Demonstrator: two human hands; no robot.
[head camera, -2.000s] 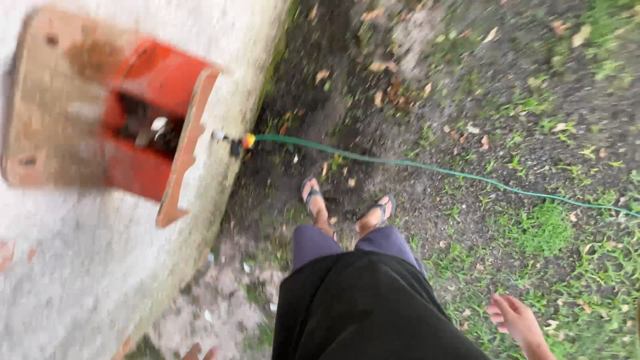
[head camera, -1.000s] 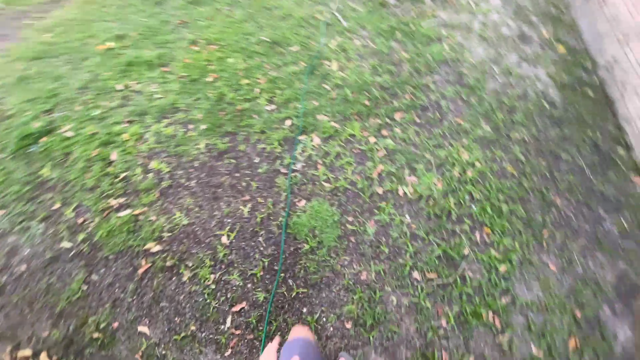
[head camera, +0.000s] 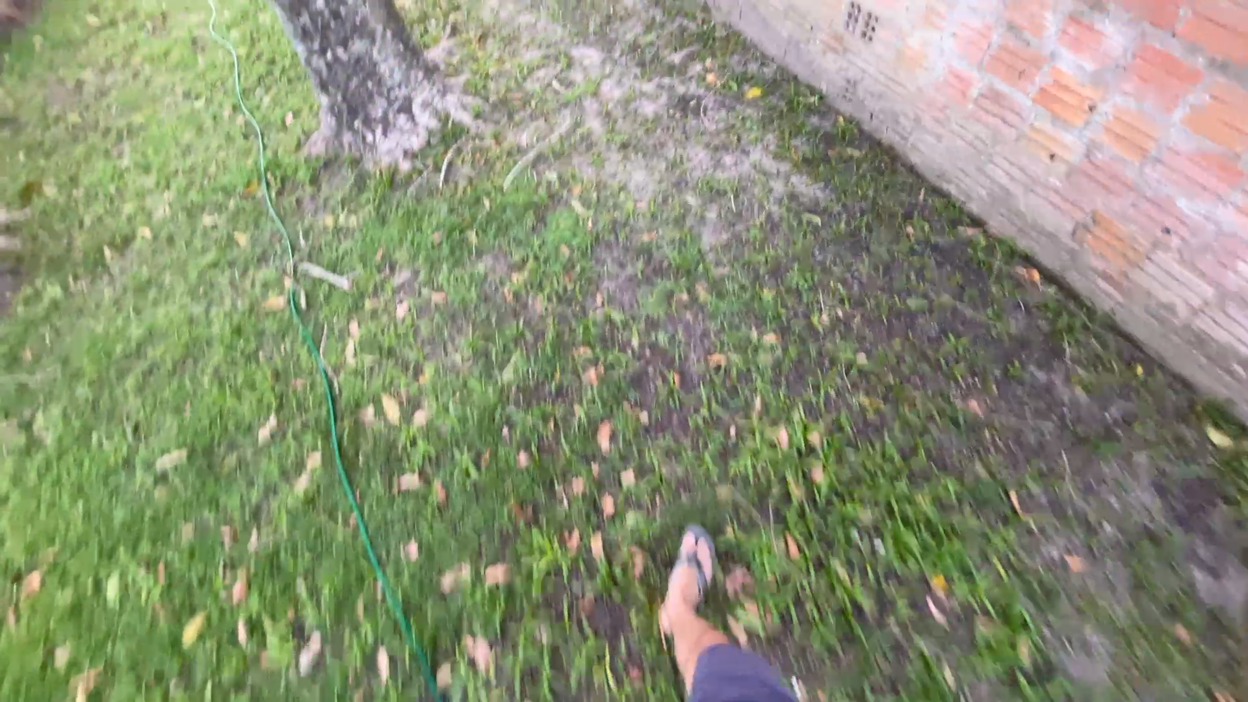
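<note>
Neither my left hand nor my right hand shows in the head view at this moment. A thin green garden hose (head camera: 336, 444) lies on the grass to the left of my foot, running in a loose curve from the bottom edge up past a tree trunk. One foot in a flip-flop (head camera: 695, 556) is on the grass near the bottom, below a dark trouser or shorts leg (head camera: 738, 675). Both ends of the hose are out of view.
The tree trunk (head camera: 366, 73) rises at the upper left, its roots spreading over the ground. A brick wall (head camera: 1092, 127) with a grey base runs along the right. A short stick (head camera: 324, 275) lies beside the hose, and fallen leaves are scattered over the grass.
The view has moved off the wall tap area along the grass. The tree trunk and more of the brick wall have come into view. The hands seen two seconds ago are out of view.
</note>
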